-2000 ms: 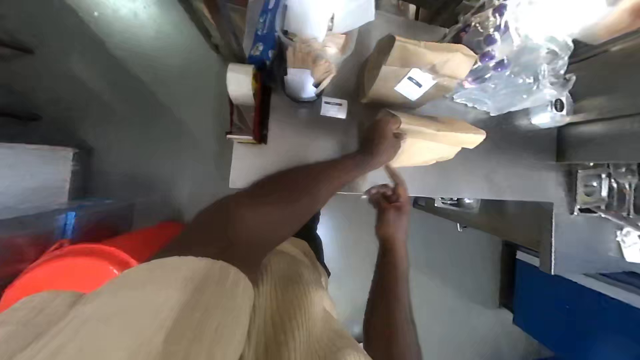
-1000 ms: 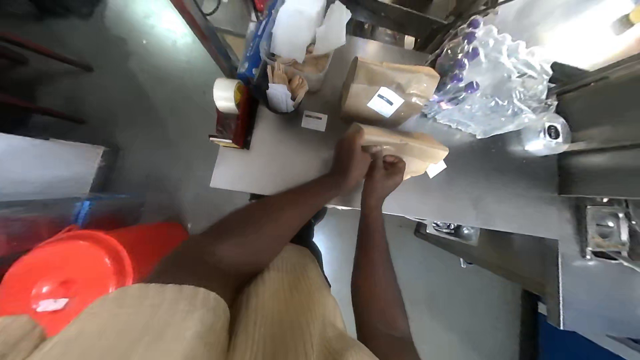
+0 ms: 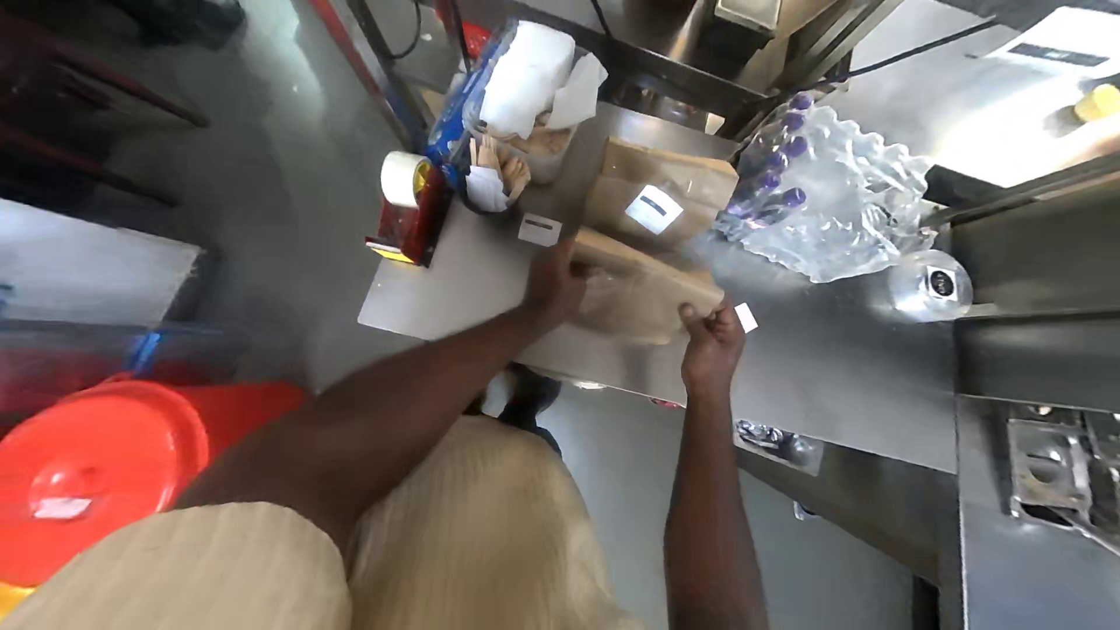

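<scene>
My left hand (image 3: 556, 284) grips the left end of a brown paper bag (image 3: 634, 302) lying near the front edge of the steel table. At the bag's right end, my right hand (image 3: 714, 341) pinches the paper between thumb and fingers. A white label (image 3: 746, 318) shows just beyond that hand; whether it is stuck to the bag, I cannot tell. Behind this bag lies a second brown paper bag (image 3: 661, 188) with a white label on it. A small white printed slip (image 3: 539, 229) rests on the table to the left of both bags.
A red tape dispenser (image 3: 411, 219) stands at the steel table's (image 3: 420, 297) left end, beside tubs of wooden cutlery (image 3: 499, 175) and white napkins (image 3: 528, 79). Purple-capped bottles in clear plastic (image 3: 822, 192) and a clear round container (image 3: 930, 285) are at the right. A red lidded bin (image 3: 101, 472) is lower left.
My hands were close together at the bag's left part one second ago; now they are apart, my right hand having moved to the bag's right end. The view has shifted somewhat.
</scene>
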